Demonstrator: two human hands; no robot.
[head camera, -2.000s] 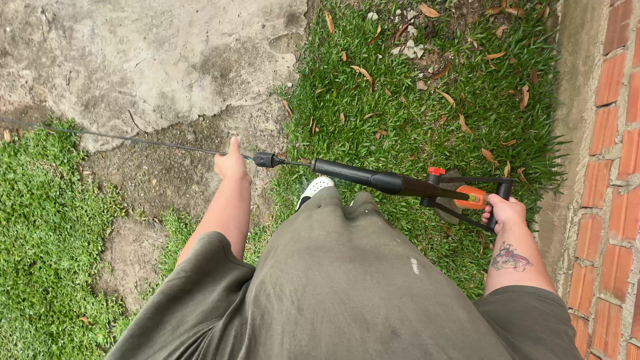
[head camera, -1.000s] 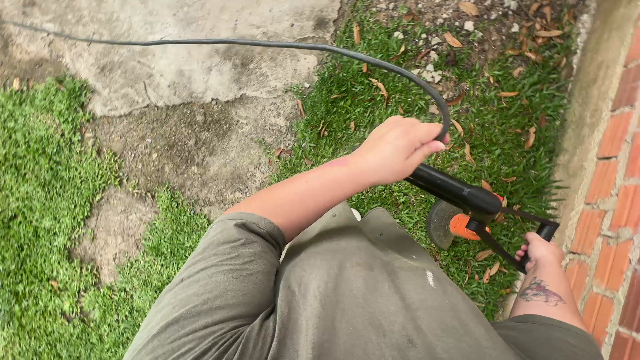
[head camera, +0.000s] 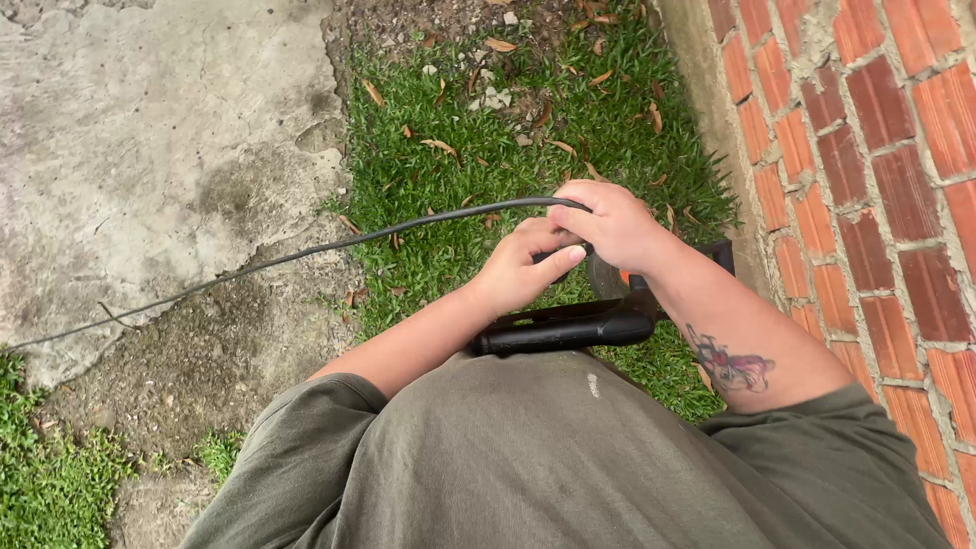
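Note:
A black power cable runs from the left edge across the concrete and grass to my right hand, whose fingers and thumb pinch it. Just below, my left hand closes around a small black part that is mostly hidden by the fingers, perhaps the plug end. An electric string trimmer lies across in front of my belly, its black tube handle below both hands. Part of its guard and orange head shows behind my right wrist, and a black frame handle sticks out beyond the forearm.
A brick wall with a concrete footing stands close on the right. Grass with dry leaves and small stones lies ahead. Cracked concrete slab covers the upper left, with more grass at the lower left.
My right hand has let go of the trimmer's frame handle and come over to the cable beside my left hand. The trimmer has shifted in close to my body.

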